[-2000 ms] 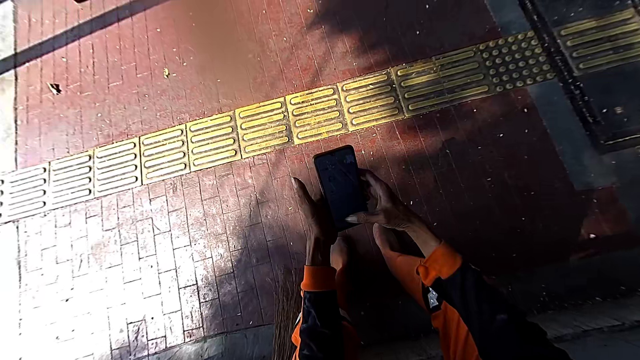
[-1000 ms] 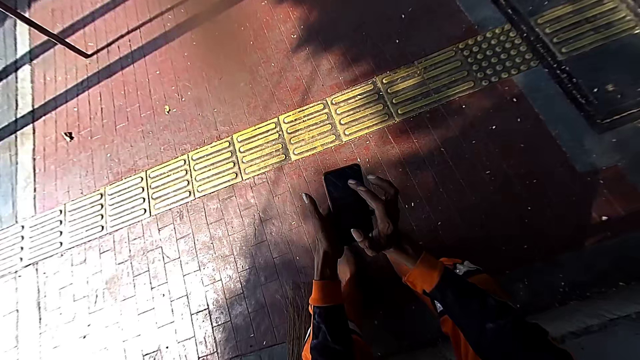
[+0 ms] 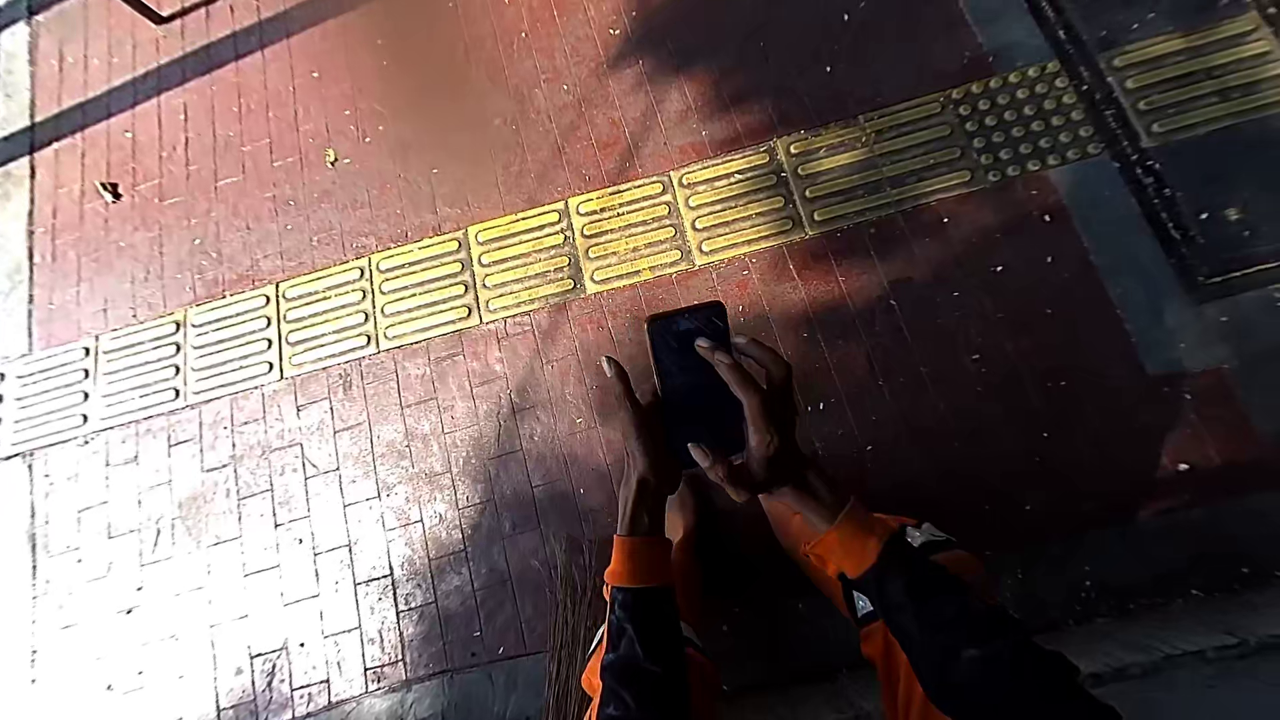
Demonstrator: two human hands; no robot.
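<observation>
A dark smartphone (image 3: pixel 693 390) lies upright in my left hand (image 3: pixel 645 440), whose thumb stands free along the phone's left side; its other fingers are hidden behind the phone. My right hand (image 3: pixel 760 420) is over the phone's right part, with fingertips at the upper screen and the thumb near the lower edge. Whether the fingertips touch the glass I cannot tell. The screen looks dark, with nothing readable on it. Both forearms wear dark sleeves with orange cuffs.
Yellow tactile paving (image 3: pixel 525 260) crosses the red brick pavement (image 3: pixel 420 120) beyond my hands. A bundle of thin twigs, perhaps a broom (image 3: pixel 568 630), is beside my left sleeve. A dark metal-edged strip (image 3: pixel 1120 130) runs at the upper right. Dry leaves (image 3: pixel 110 191) lie at the upper left.
Two seconds ago my right hand held the phone's lower right side with its thumb on it; its fingers have since come over the screen. My left hand still holds the phone.
</observation>
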